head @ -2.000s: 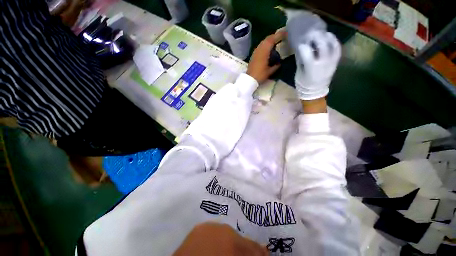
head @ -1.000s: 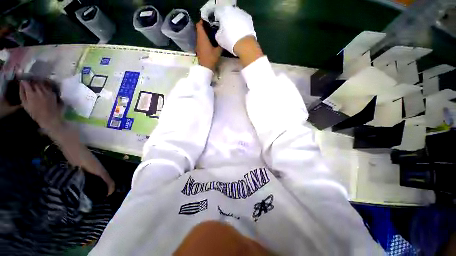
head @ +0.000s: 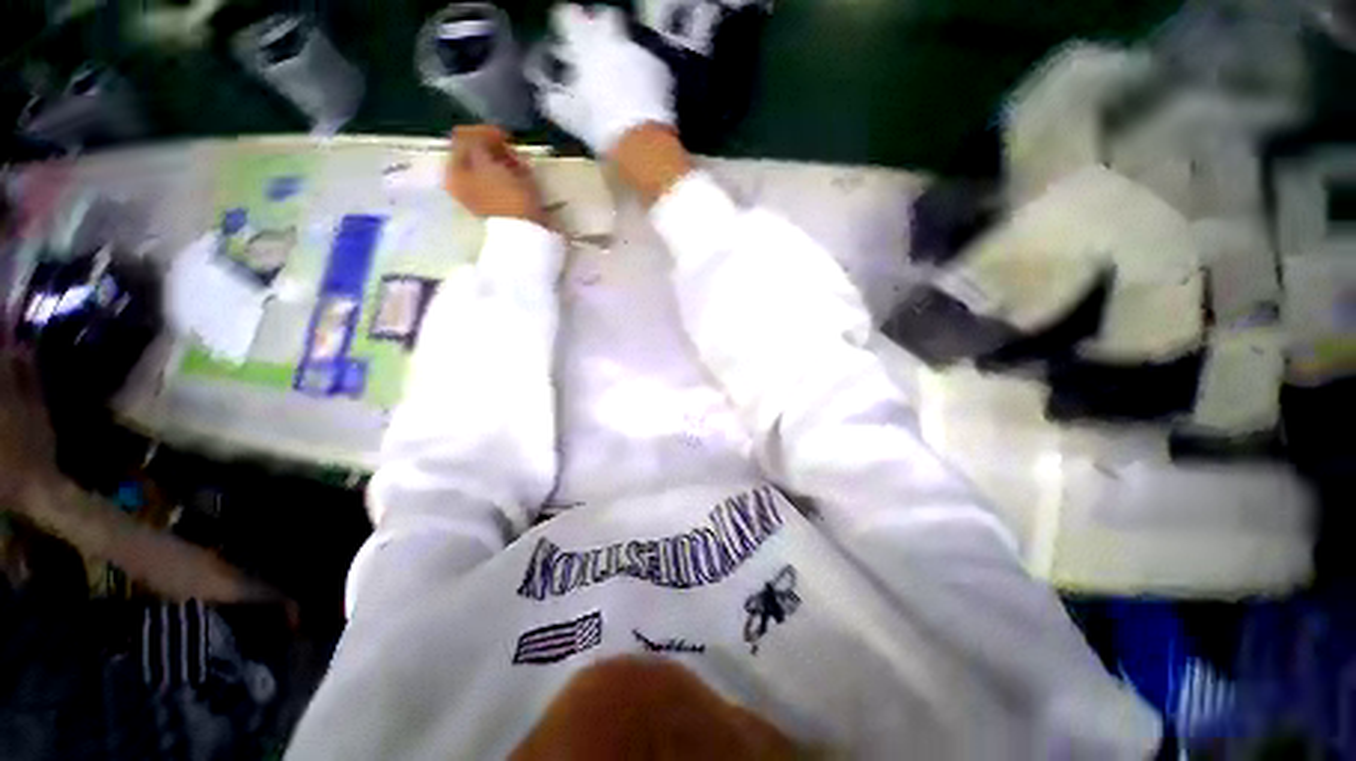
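Note:
The picture is blurred. My left hand (head: 494, 176), bare, is at the bench's belt-side edge with its fingers curled; I cannot tell if it holds anything small. My right hand (head: 607, 78), in a white glove, is over the belt, its fingers at a grey-white bagged product that it mostly hides; its grip is unclear. One bagged product (head: 473, 72) stands just left of it, and another (head: 305, 75) farther left, both with dark tops. A black and white item (head: 696, 30), perhaps a carton, is on the belt right of my glove.
The dark green conveyor belt (head: 848, 89) runs beyond the white bench (head: 982, 446). A printed sheet (head: 246, 379) with crumpled white paper (head: 216, 305) lies at left. Open-flapped black cartons (head: 1108, 245) cluster at right. Another person's arm (head: 104, 513) reaches in at lower left.
My hands have separated. My left hand has come back to the bench edge; my gloved hand has moved left to the bagged products. The black and white item now shows right of it.

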